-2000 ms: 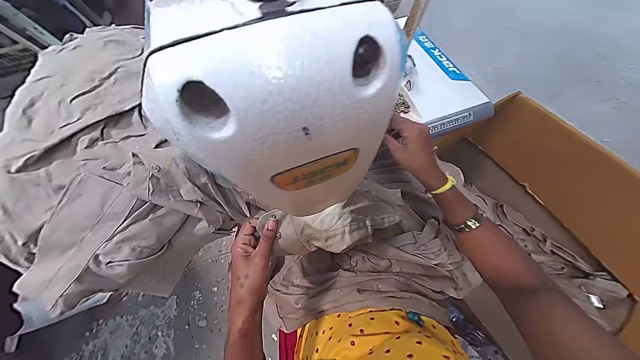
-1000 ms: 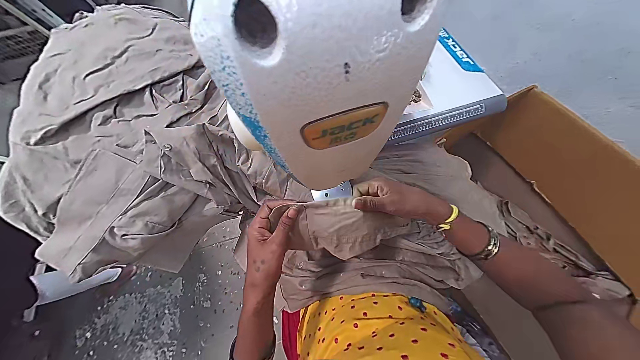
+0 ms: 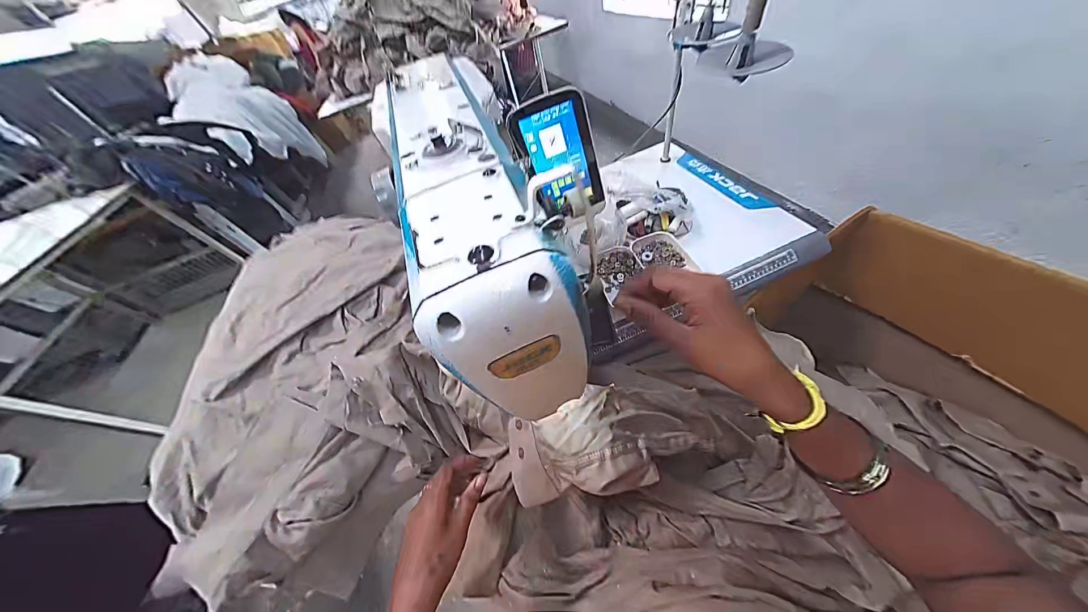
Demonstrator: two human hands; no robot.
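A white and blue Jack sewing machine head (image 3: 501, 331) stands over a heap of beige trousers. Beneath its front end lies a beige waistband end (image 3: 529, 463) with small round marks on it. My left hand (image 3: 442, 518) is at the left of this end, thumb and forefinger pinching the beige cloth (image 3: 497, 489). My right hand (image 3: 697, 323) is raised to the right of the machine head, at the near edge of two small trays of metal buttons (image 3: 659, 252). Its fingers are bent and close together; whether a button is between them cannot be told.
A lit control screen (image 3: 557, 149) stands behind the trays, beside a plastic bag of small items (image 3: 654, 212). A cardboard box (image 3: 960, 314) holding beige cloth is at the right. A large beige cloth pile (image 3: 289, 382) hangs at the left, near a metal rack (image 3: 85, 416).
My right hand has left the waistband cloth by the machine's front end and moved to the button trays. My left hand stays at the cloth. The view has tilted up, showing more of the room.
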